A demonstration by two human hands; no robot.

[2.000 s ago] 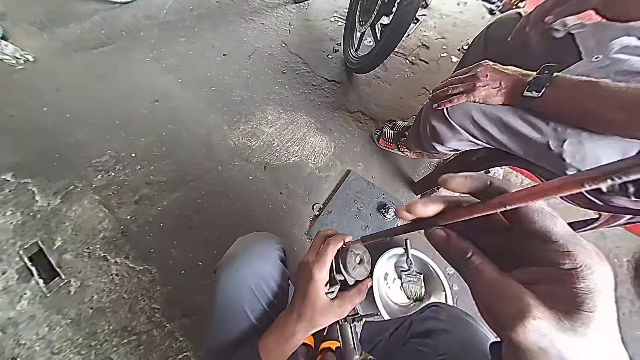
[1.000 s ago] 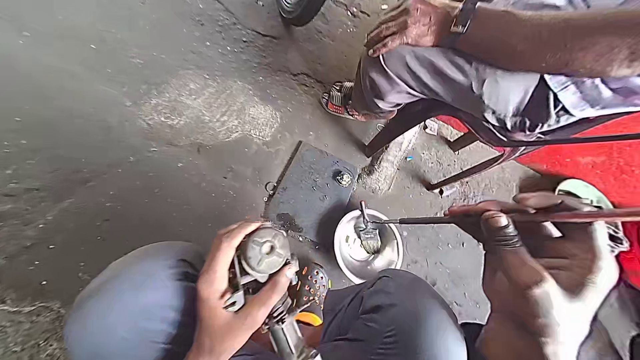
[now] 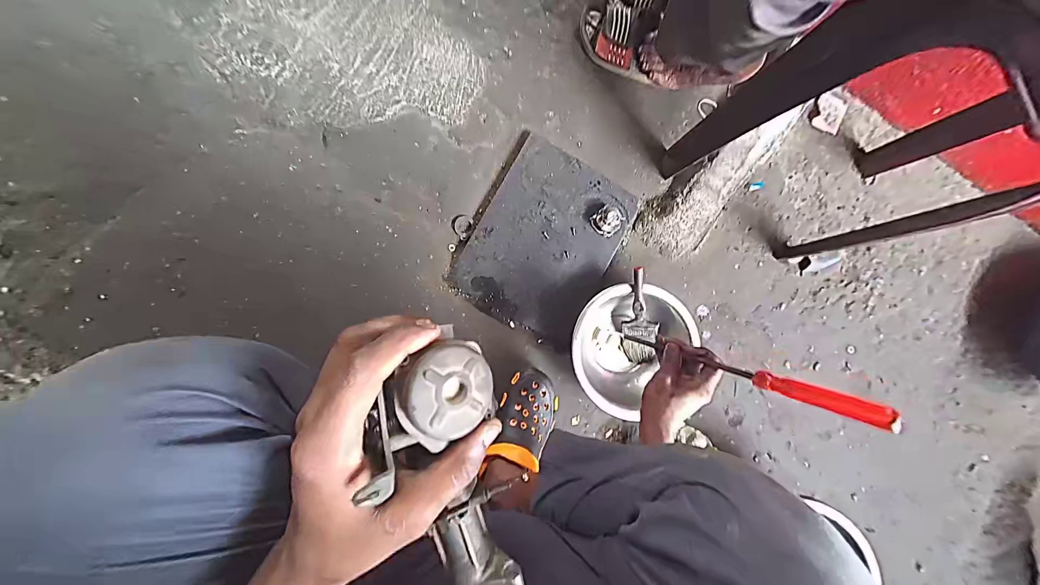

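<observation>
My left hand (image 3: 366, 455) grips a metal mechanical part with a round, holed cap (image 3: 448, 392), held above my lap. Its lower metal body (image 3: 471, 544) hangs down between my knees. My right hand (image 3: 678, 388) is at the rim of a shiny metal bowl (image 3: 597, 390), with its fingers around the shaft of a screwdriver with a red handle (image 3: 825, 400). The screwdriver's tip is over the bowl, by the bristles of a paintbrush (image 3: 640, 329) lying in it.
A dark flat plate (image 3: 552, 227) lies on the floor beyond the bowl, with a small metal piece (image 3: 607, 219) on it. Dark chair legs (image 3: 731, 106) stand at the upper right, near another person's sandalled foot (image 3: 621, 41). My clog (image 3: 528, 410) is beside the bowl.
My right hand has moved from the right side down to the bowl, still holding the screwdriver. My left hand keeps its hold on the metal part. The view has tilted downward.
</observation>
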